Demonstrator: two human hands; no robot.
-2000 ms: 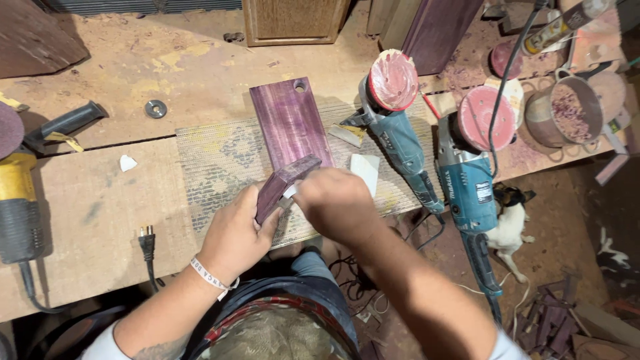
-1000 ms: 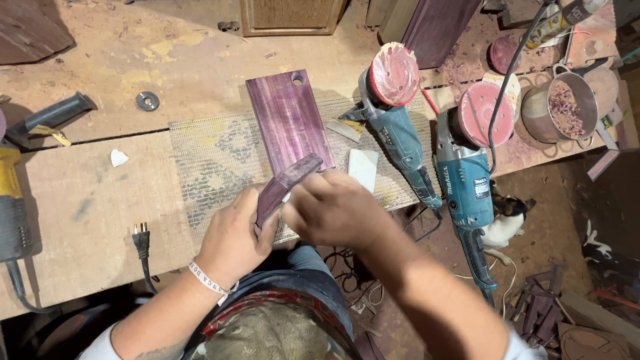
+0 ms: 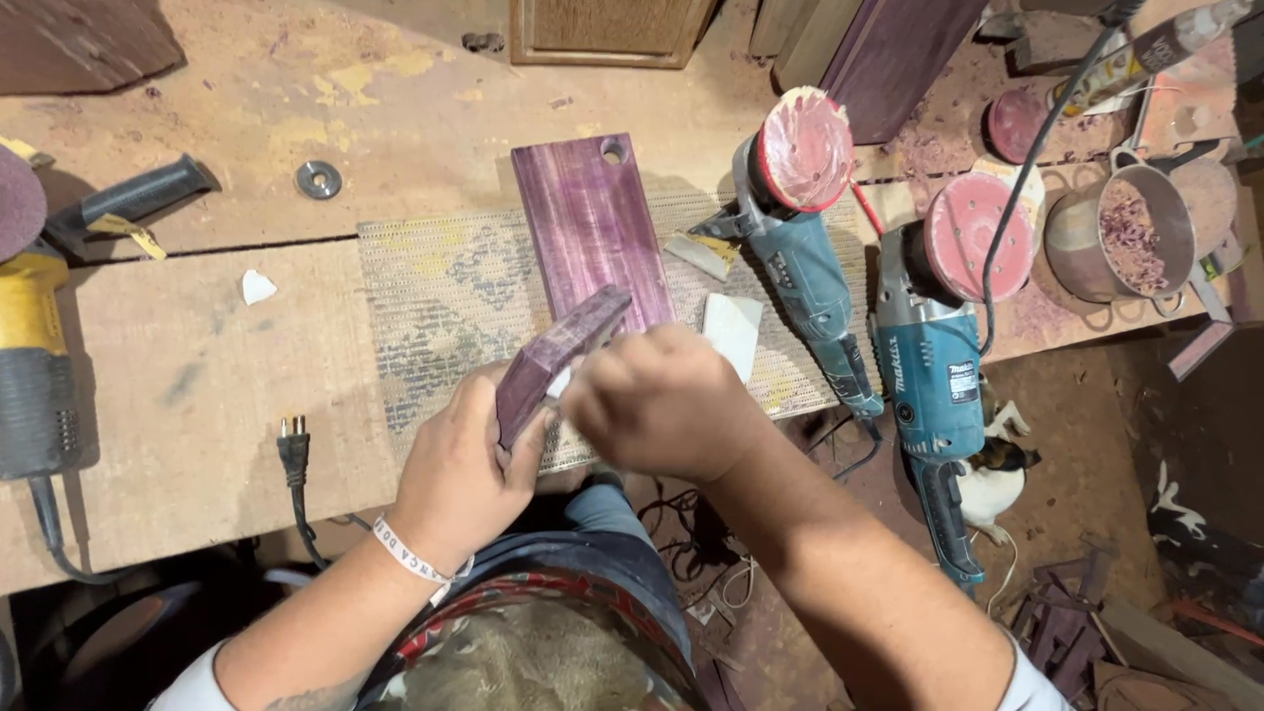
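My left hand (image 3: 464, 469) grips a small purple wooden piece (image 3: 553, 360) by its lower end, holding it tilted above the workbench. My right hand (image 3: 657, 400), blurred, is closed against the piece's right side. A small white bit (image 3: 559, 383), perhaps folded sandpaper, shows between the piece and my right fingers; the rest of it is hidden. Behind the piece, a purple wooden board (image 3: 592, 222) with a round hole in its top corner lies on a perforated mat (image 3: 444, 296). A white sheet (image 3: 733, 331) and a curled scrap of sandpaper (image 3: 699, 255) lie right of the board.
Two teal Makita power tools with round pads (image 3: 805, 267) (image 3: 938, 385) lie at the right, beside a metal pot (image 3: 1071, 242) of shavings. A yellow and black power tool (image 3: 35, 385), a plug (image 3: 294, 454) and a metal washer (image 3: 319, 180) are at the left. A dog (image 3: 992, 484) lies on the floor.
My right hand has shifted slightly against the purple piece, with its fingers now curled more tightly in view. My left hand keeps its grip on the piece. The board stays on the mat.
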